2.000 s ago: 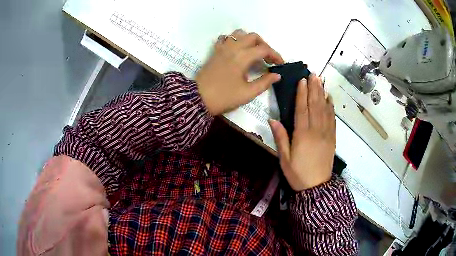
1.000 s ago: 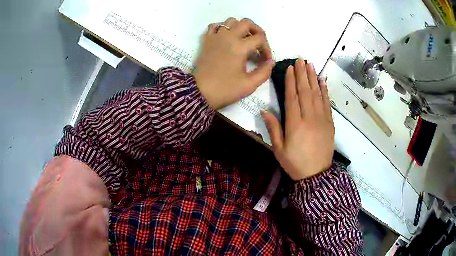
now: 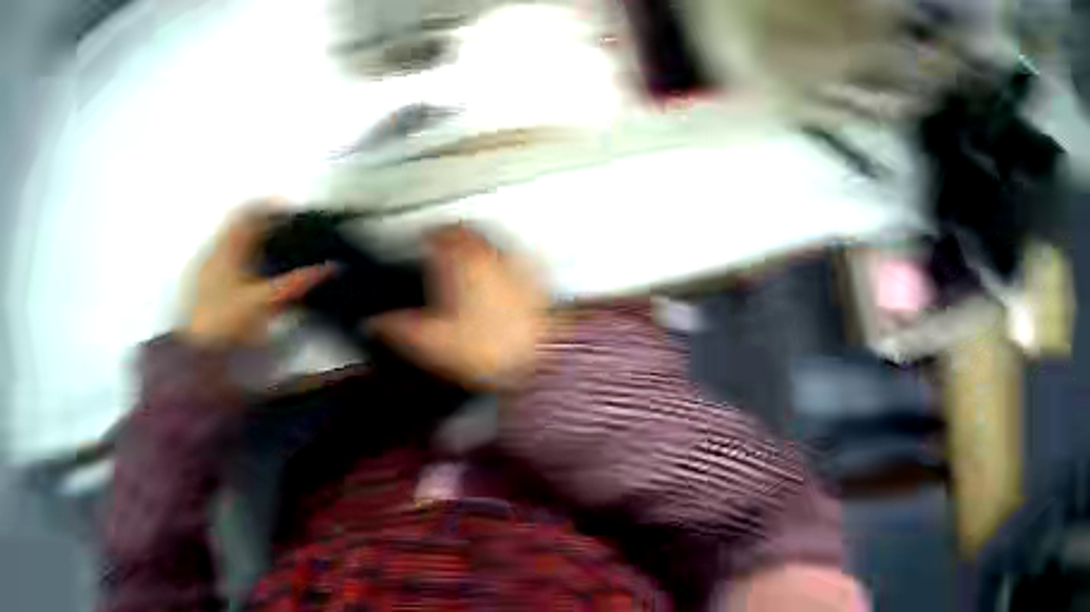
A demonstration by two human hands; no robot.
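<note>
The whole view is blurred. A black folded fabric piece [image 3: 365, 275] lies at the front edge of the white table [image 3: 120, 239], in front of my body. My left hand [image 3: 239, 293] is at its left end, with thumb and fingers around it. My right hand [image 3: 484, 311] is at its right end, thumb below and fingers above, partly covering it. The blur hides the folds and exact finger contacts.
The sewing machine [image 3: 825, 54] is a pale blur at the top. A dark, red-edged phone [image 3: 663, 54] and a thin wooden-handled tool [image 3: 490, 144] lie beyond the hands. Black fabric [image 3: 986, 173] is heaped at right, above a box edge [image 3: 944, 329] with something pink.
The view has swung right, so table and hands appear farther left. My left hand has gone from hovering beside the black piece to its end. My right hand no longer lies flat on it.
</note>
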